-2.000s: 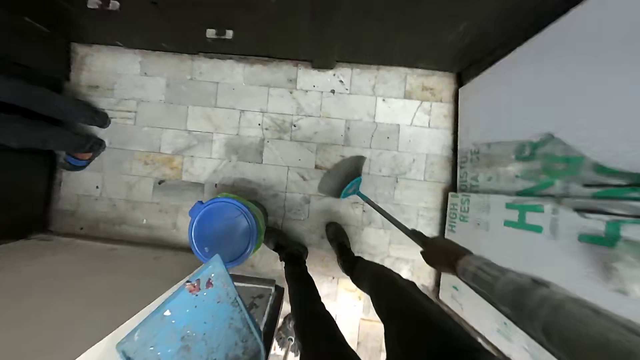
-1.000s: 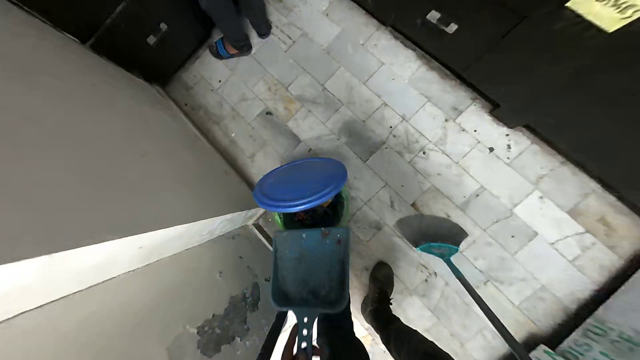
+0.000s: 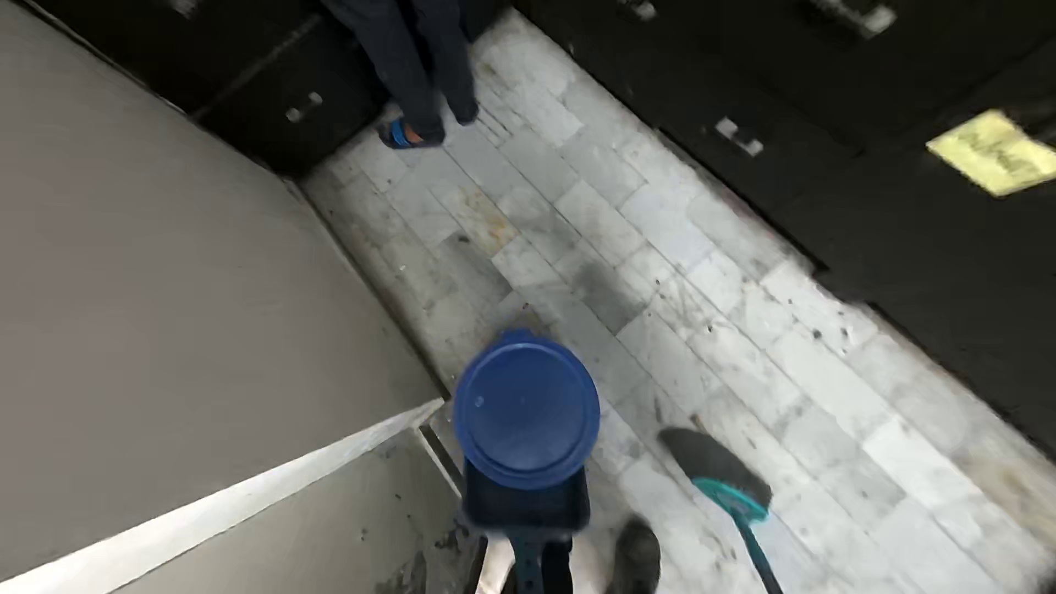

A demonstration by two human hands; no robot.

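A blue round lid (image 3: 528, 412) sits at the lower middle; what lies beneath it is hidden. The dark pan of a dustpan (image 3: 526, 503) shows just below the lid, its far part covered by the lid. The dustpan's handle runs down off the bottom edge, and my left hand is not in view. To the right, a broom (image 3: 730, 487) with grey bristles and a teal head rests on the tiled floor, its handle leaving the frame at the bottom. My right hand is also outside the picture. My dark shoe (image 3: 637, 554) stands between the dustpan and the broom.
Another person's legs (image 3: 421, 66) and blue-strapped sandal (image 3: 404, 134) are at the upper left. A grey panel (image 3: 165, 289) with a pale edge fills the left side. Dark cabinets (image 3: 784, 165) with handles line the upper right, bearing a yellow note (image 3: 994, 153). Small debris dots the floor.
The dustpan was below the tilted lid, with dark contents showing under it; now the lid looks flatter and overlaps the pan. My left hand has left view. The view has turned since two seconds ago.
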